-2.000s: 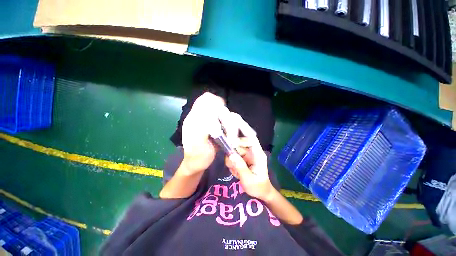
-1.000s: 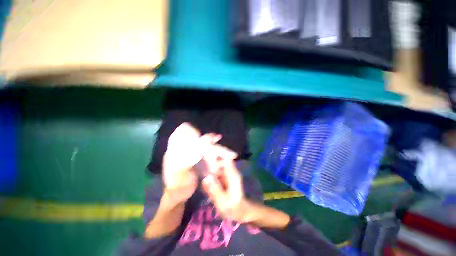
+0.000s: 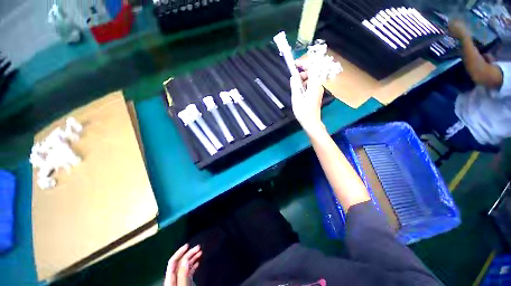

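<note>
My right hand (image 3: 307,100) is raised over the right end of the black slotted tray (image 3: 204,163) and holds a tube with a white cap (image 3: 285,51), cap end up and tilted. My left hand (image 3: 184,266) is low by my lap, fingers apart, partly cut off by the bottom edge, with nothing seen in it. Several capped tubes (image 3: 223,115) lie in the tray's left and middle slots, white heads away from me. One tube without a visible cap (image 3: 269,93) lies farther right in the tray.
White end caps (image 3: 56,152) lie on stacked cardboard (image 3: 95,218) at left. More caps (image 3: 323,60) lie on cardboard (image 3: 352,92) behind my right hand. A film-wrapped blue crate (image 3: 448,215) holds bare tubes (image 3: 392,179). Another tray (image 3: 364,50) and a coworker (image 3: 482,106) are at right.
The view has swung up to the bench. My hands, together over my lap before, are apart; the right has gone out over the tray with a capped tube, while the left stays low.
</note>
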